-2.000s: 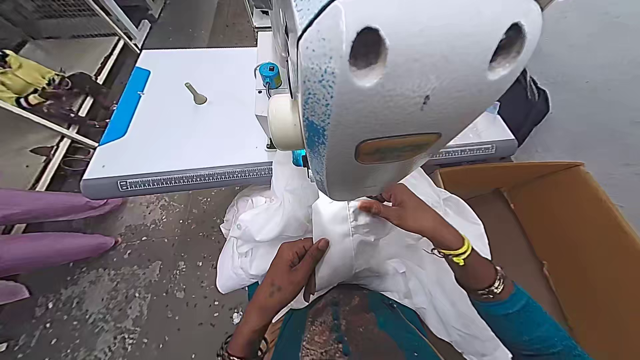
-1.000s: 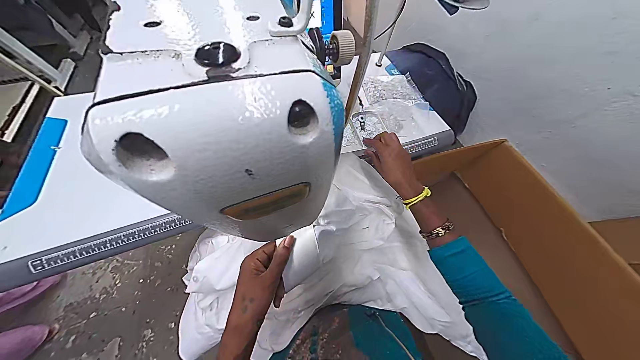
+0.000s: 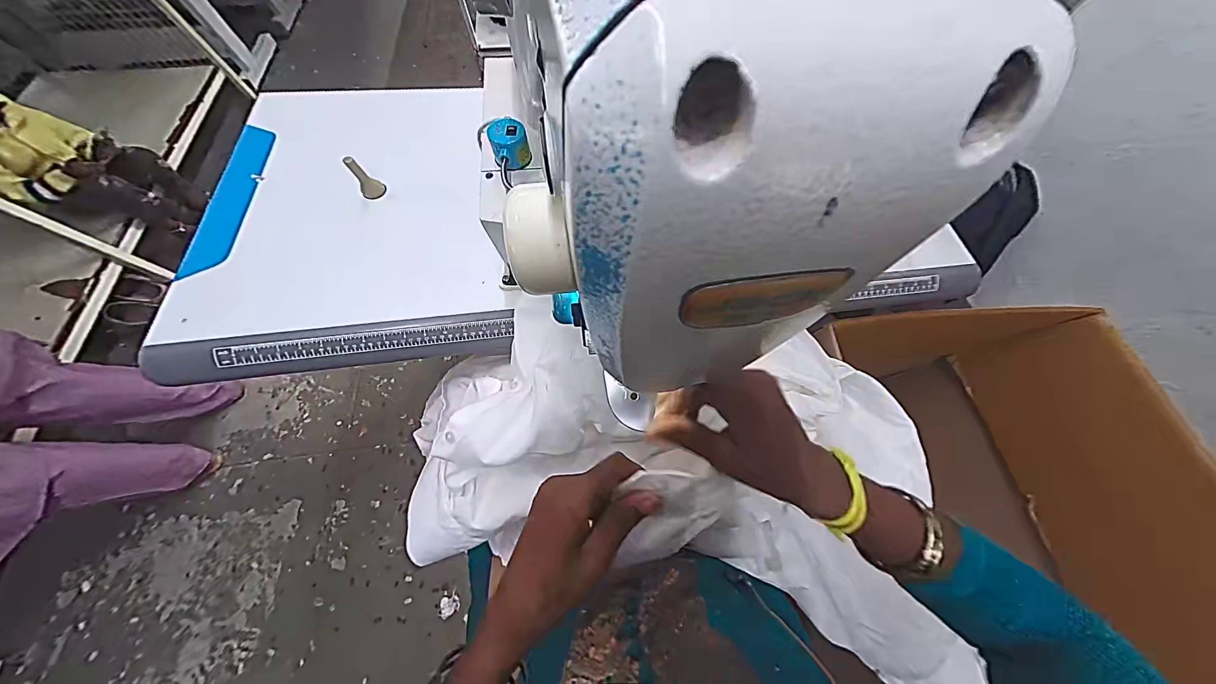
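Note:
A white cloth garment [image 3: 513, 418] with small buttons hangs bunched below the head of a white industrial sewing machine [image 3: 817, 190] and across my lap. My left hand [image 3: 579, 532] pinches a fold of it between thumb and forefinger. Just under the machine head, beside a small rounded metal plate [image 3: 631, 403], is my right hand [image 3: 750, 437], a yellow band on its wrist. Its fingertips are blurred and partly hidden by the machine, so whether they hold anything does not show.
A white table [image 3: 370, 256] with a ruler strip extends left, a small beige tool [image 3: 365, 179] on it. An open cardboard box [image 3: 1073, 399] stands at the right. Dark fabric [image 3: 997, 214] lies behind the table's right end. Another person's purple-clad legs [image 3: 104, 385] are at the left.
My right hand has come back from the table's right end, where it was beside a small clear item, to the space under the machine head. The view has swung back left.

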